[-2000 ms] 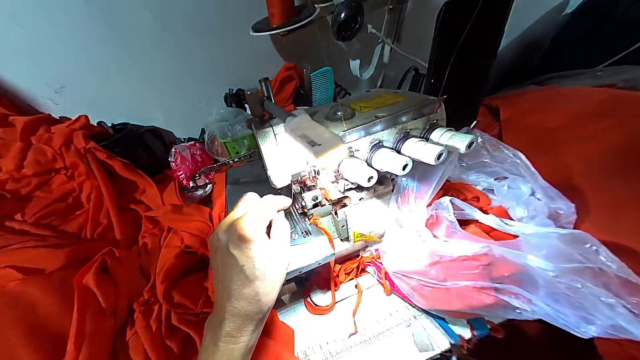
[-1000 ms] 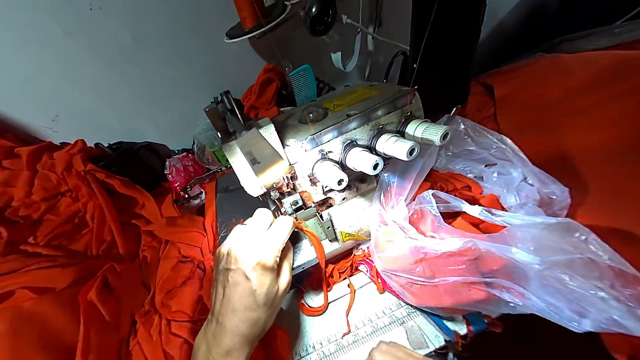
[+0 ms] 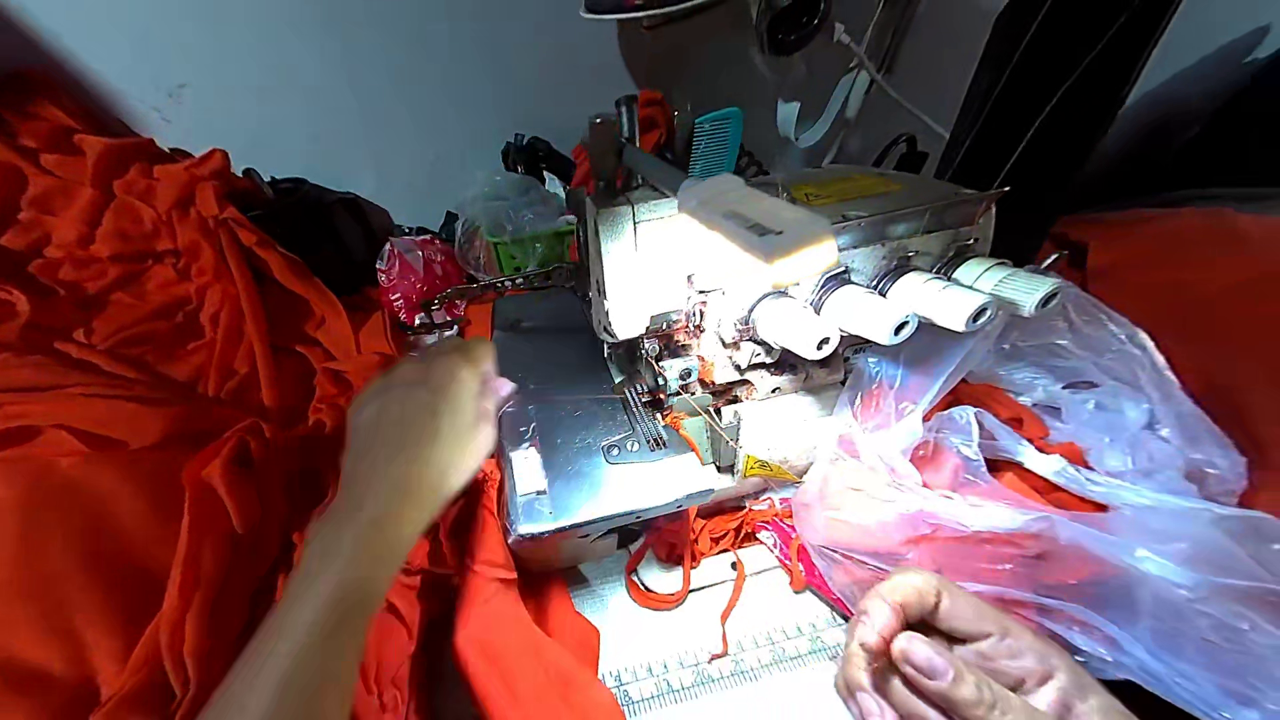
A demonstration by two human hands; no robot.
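Note:
An overlock sewing machine stands mid-view with its lamp lit and its metal bed plate bare beside the presser foot. My left hand, blurred, is over the left edge of the bed, by the red fabric; whether it grips any of it is unclear. Low on the right, my right hand is half closed with its thumb against the curled fingers, near the plastic bag; I cannot tell if something small is between them. Red fabric strips dangle below the bed's front edge.
A translucent plastic bag with red scraps lies right of the machine. A printed ruler scale runs along the table's front. Behind are a teal comb, a green basket and a pink bag. More red fabric lies far right.
My left hand has moved from beside the presser foot to the left, over the bed's edge. My right hand, only just showing at the bottom a second ago, has come further into view.

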